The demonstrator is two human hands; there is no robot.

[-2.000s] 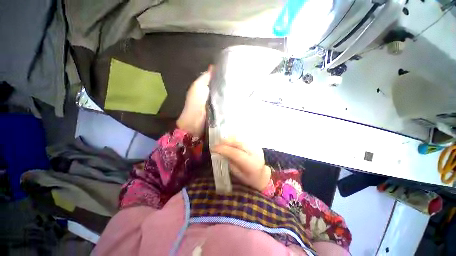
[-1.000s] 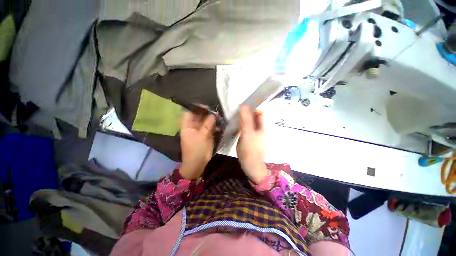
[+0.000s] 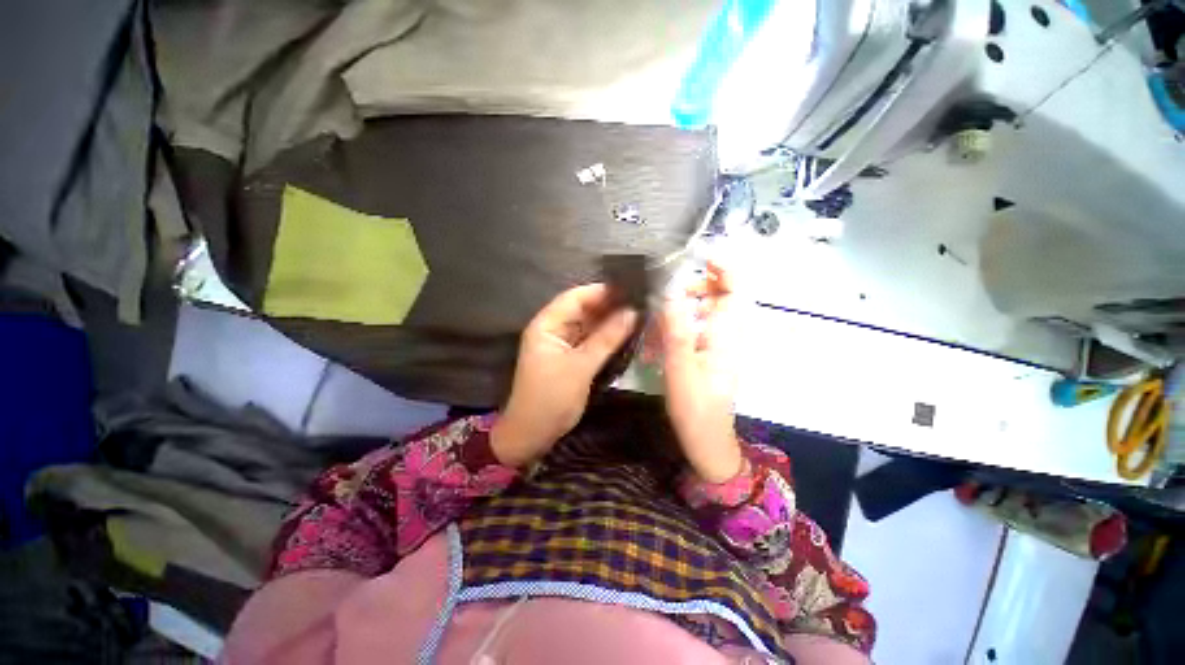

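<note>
A dark brown garment panel (image 3: 507, 195) lies flat left of the needle area, with a yellow-green five-sided patch (image 3: 341, 260) and small pale scraps on it. My left hand (image 3: 563, 357) pinches a small dark strip (image 3: 626, 277) between thumb and fingers at the panel's right part. My right hand (image 3: 698, 344) is just right of it, washed out by glare. Its fingers are bent near the strip and a pale thread; whether they grip anything cannot be told. The white sewing machine head (image 3: 832, 78) stands at upper right; its needle is lost in glare.
Grey-brown cloth (image 3: 520, 59) lies behind the panel and more hangs at left. A blue translucent piece (image 3: 719, 65) is on the machine head. Yellow-orange snips (image 3: 1138, 429) and a blue-green handle (image 3: 1081, 391) lie at right. A red-ended roll (image 3: 1059, 522) is below the table edge.
The pale folded piece that both hands held is gone from them, uncovering the dark panel. My left hand now holds a small dark strip. My right hand has moved slightly right.
</note>
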